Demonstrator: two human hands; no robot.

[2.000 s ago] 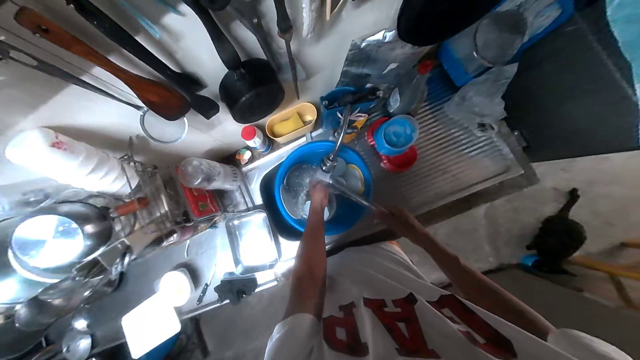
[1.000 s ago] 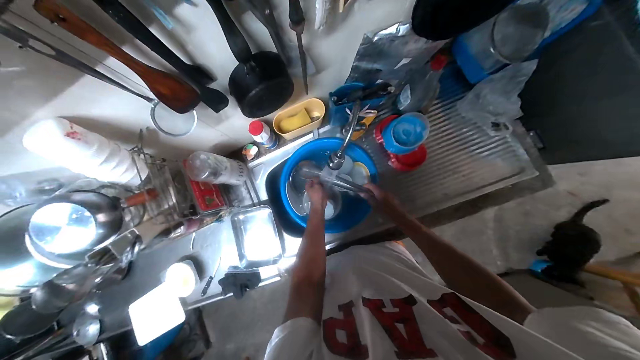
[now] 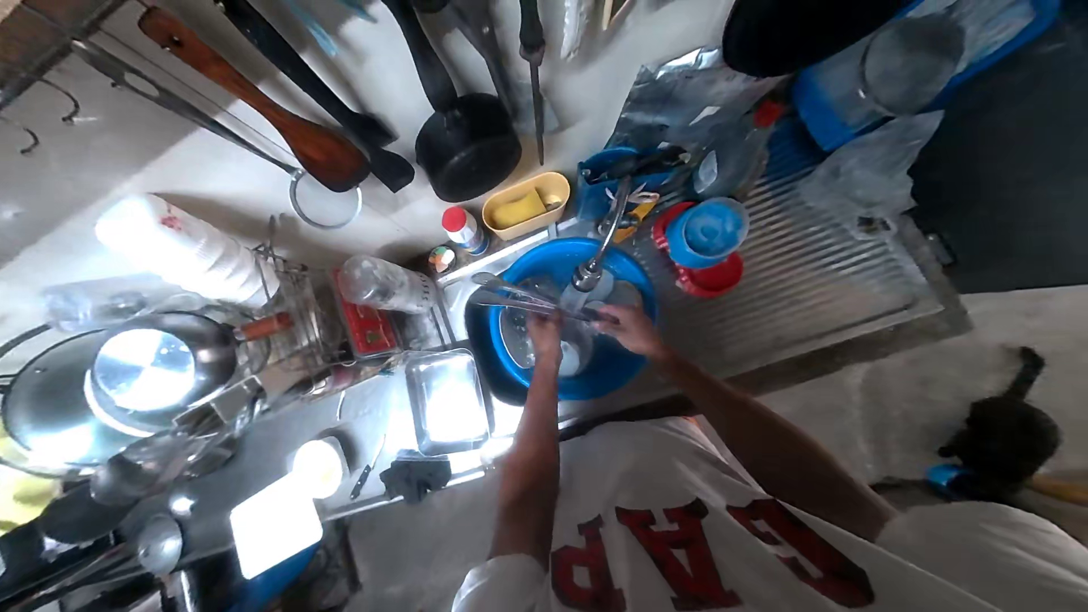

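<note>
A blue plastic basin [image 3: 627,374] sits in the sink under the faucet [image 3: 586,274], with dishes inside it. My left hand [image 3: 545,333] holds several metal spoons or forks [image 3: 515,295] over the basin; their broad ends point left and their exact kind is blurred. On the other end of the same cutlery is my right hand [image 3: 627,328], its fingers closed around the handles just below the faucet's spout. Water seems to fall near both hands. Round clear and pale dishes [image 3: 625,294] lie in the basin, partly hidden by the hands and faucet.
Red and blue plastic bowls [image 3: 707,233] stand on the ribbed drainboard [image 3: 816,289]. Behind the basin are a yellow sponge holder [image 3: 557,187] and a red-capped container [image 3: 461,225]. A metal tray [image 3: 448,399] lies left of the basin. A black cat [image 3: 1007,438] is on the floor at right.
The cutlery in my hands now extends up and left over the basin's rim, where earlier it lay lower and to the right. My right hand has come closer to the faucet.
</note>
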